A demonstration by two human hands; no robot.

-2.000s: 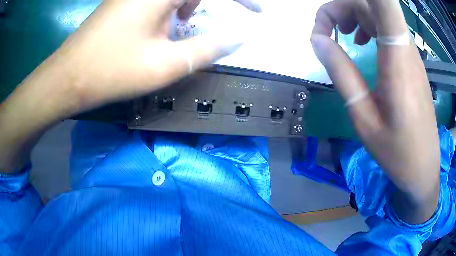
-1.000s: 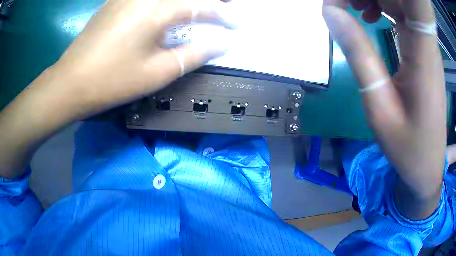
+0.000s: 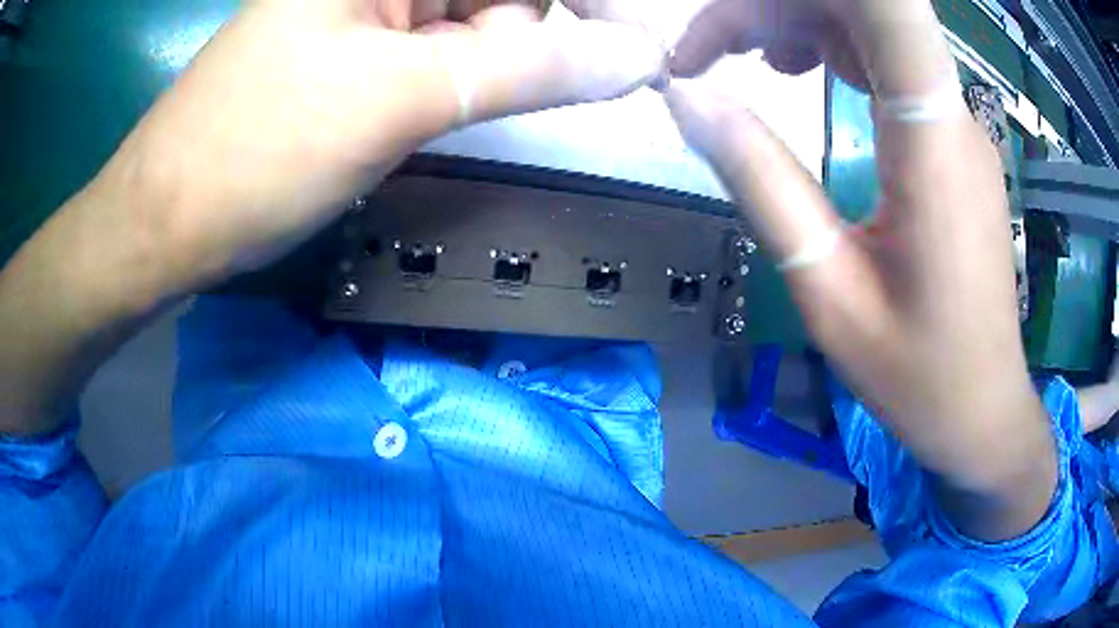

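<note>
A grey-brown metal fixture [image 3: 552,233] with a row of dark pockets lies at the bench's front edge. My left hand [image 3: 295,135] is above and beyond its left end, thumb stretched right and fingers curled, partly cut off by the top edge. My right hand [image 3: 933,233] is at the right, its thumb and forefinger pinched on a tiny dark part [image 3: 666,76]. My left thumb tip meets them there, over the bright white surface [image 3: 601,141]. Whether my left fingers also grip something is hidden. Pale finger cots cover several fingers.
Green mat [image 3: 86,123] surrounds the fixture. A second metal rail with screws [image 3: 989,117] stands at the right, partly behind my right hand. A blue frame [image 3: 779,429] is below the bench. Another person's hand [image 3: 1098,402] shows at the right edge.
My hands were apart over the white surface. My right hand has moved left and my left thumb has moved right, so their fingertips now meet around a tiny part.
</note>
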